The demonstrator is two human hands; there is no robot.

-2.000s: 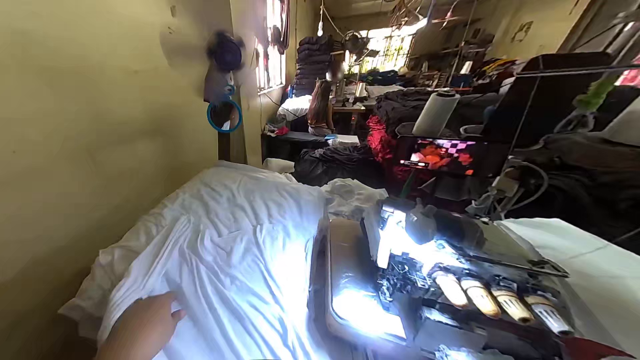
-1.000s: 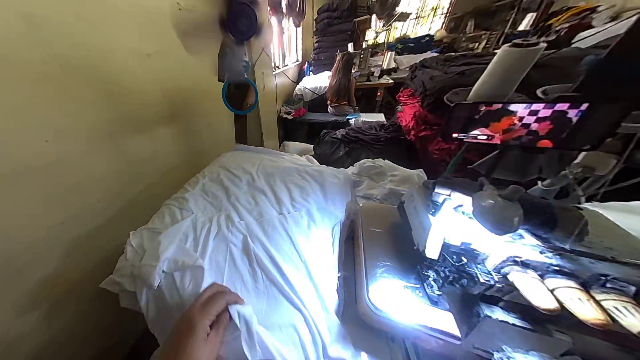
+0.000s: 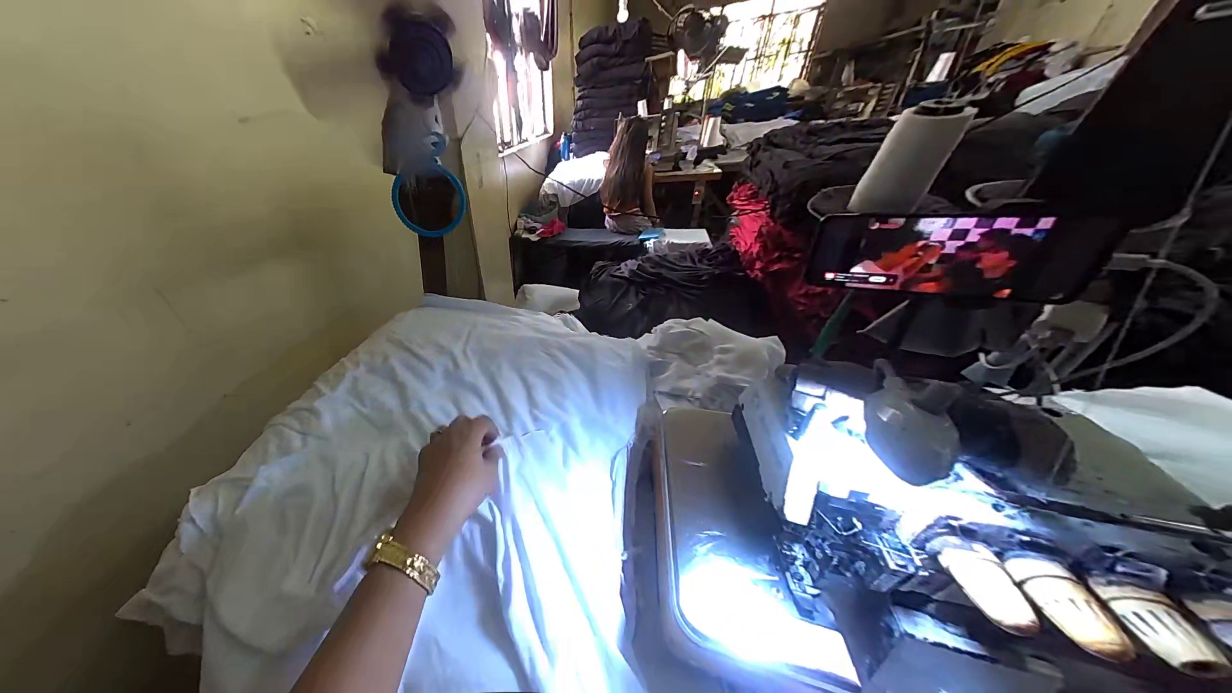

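Note:
My left hand (image 3: 460,472), with a gold-coloured watch or bracelet (image 3: 402,563) at its wrist, pinches a fold of the white fabric (image 3: 337,481) between thumb and fingers. The fabric lies heaped in wide, wrinkled folds left of the sewing machine (image 3: 837,520), which looks like an overlock machine. A bright lamp glares on the machine's metal bed cover (image 3: 707,510) and on the fabric's right side. My right hand is out of view.
A phone (image 3: 962,258) showing a video stands behind the machine, near a white thread cone (image 3: 914,159). A wall is at left, with a fan (image 3: 419,53) on it. Dark and red fabric piles (image 3: 765,236) lie behind; a person (image 3: 628,178) sits farther back.
My left hand has moved forward over the white fabric, and its wrist now shows. It now pinches a fold. The view has shifted.

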